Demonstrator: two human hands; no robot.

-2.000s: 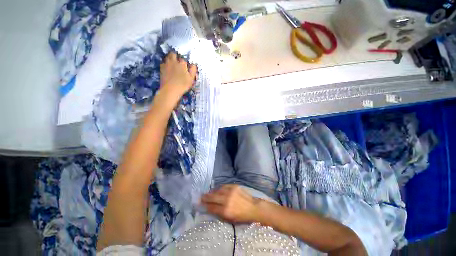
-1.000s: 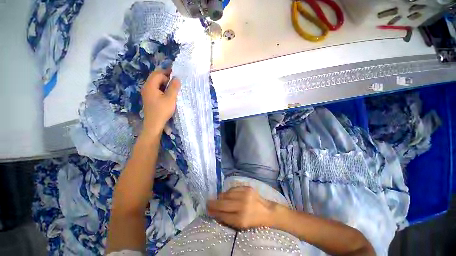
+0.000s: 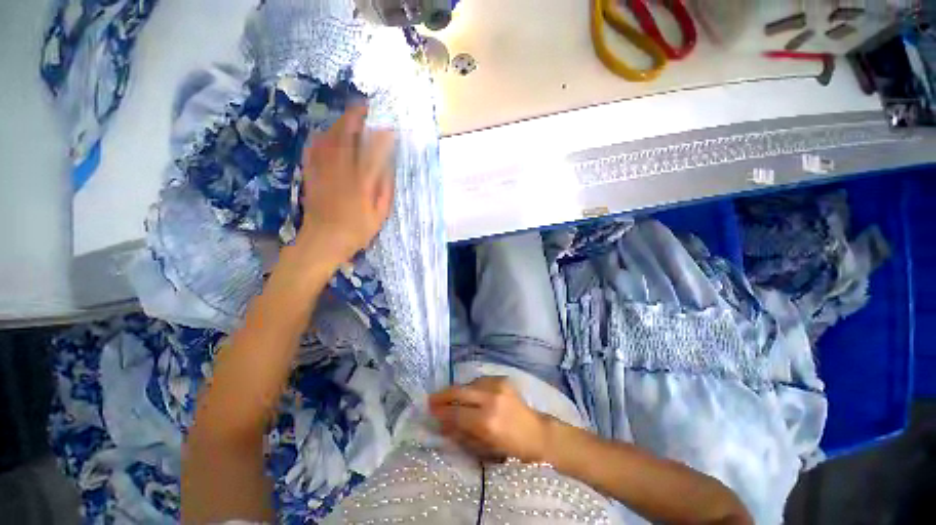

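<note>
A pale blue shirred panel runs from under the lit machine head down toward my waist. Dark blue floral fabric lies bunched on its left. My left hand is over the floral fabric and the panel's left side, below the needle area, blurred, fingers apart and pointing up. My right hand is closed on the lower end of the panel at my waist and holds the edge taut. The needle area is glare-lit and partly hidden.
Scissors with yellow and red handles lie right of the needle. A thin red tool is farther right. A ruler strip follows the table's front edge. Pale blue garments hang by a blue bin. Floral fabric heaps below left.
The view has shifted. My left hand first moved down from near the needle, then opened and moved slightly up and right onto the panel. My right hand stays at the panel's lower end.
</note>
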